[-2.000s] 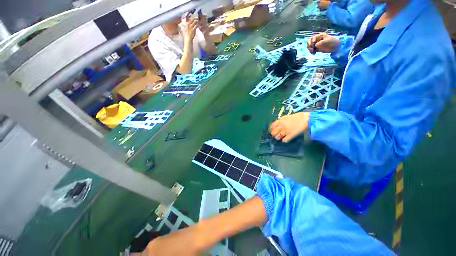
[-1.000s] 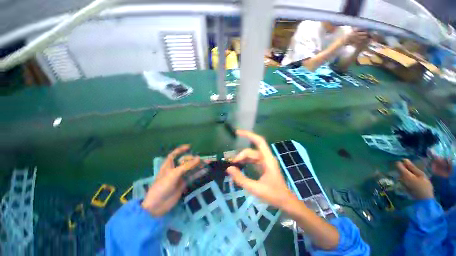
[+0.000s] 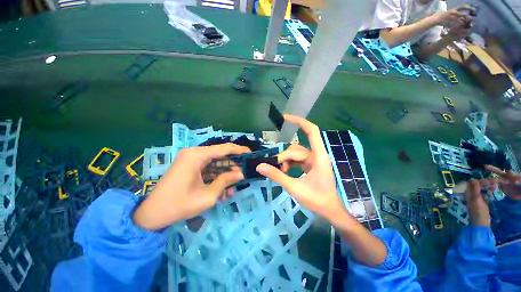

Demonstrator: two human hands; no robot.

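My left hand (image 3: 191, 179) holds a dark plastic frame (image 3: 220, 166) with open cut-outs, above the heaped pale blue empty liners (image 3: 240, 245). My right hand (image 3: 311, 177) is at the frame's right end. Its thumb lies on a black rectangle (image 3: 260, 167) against the frame; the fingers behind are partly hidden. A second black adhesive pad (image 3: 275, 115) sticks to the tip of my raised right finger. A sticker sheet (image 3: 349, 171) with rows of black rectangles lies to the right of my right hand.
Many dark frames (image 3: 54, 219) and yellow-edged frames (image 3: 104, 161) lie at the left. A pale metal post (image 3: 320, 63) rises beyond my hands. A plastic bag (image 3: 197, 28) lies on the far side. Another person's hand (image 3: 477, 202) is at the right; a person in white sits opposite.
The view has turned down and closer to my hands. My hands have come together on the frame, now clearly seen. Two seconds ago my right arm reached across the liners.
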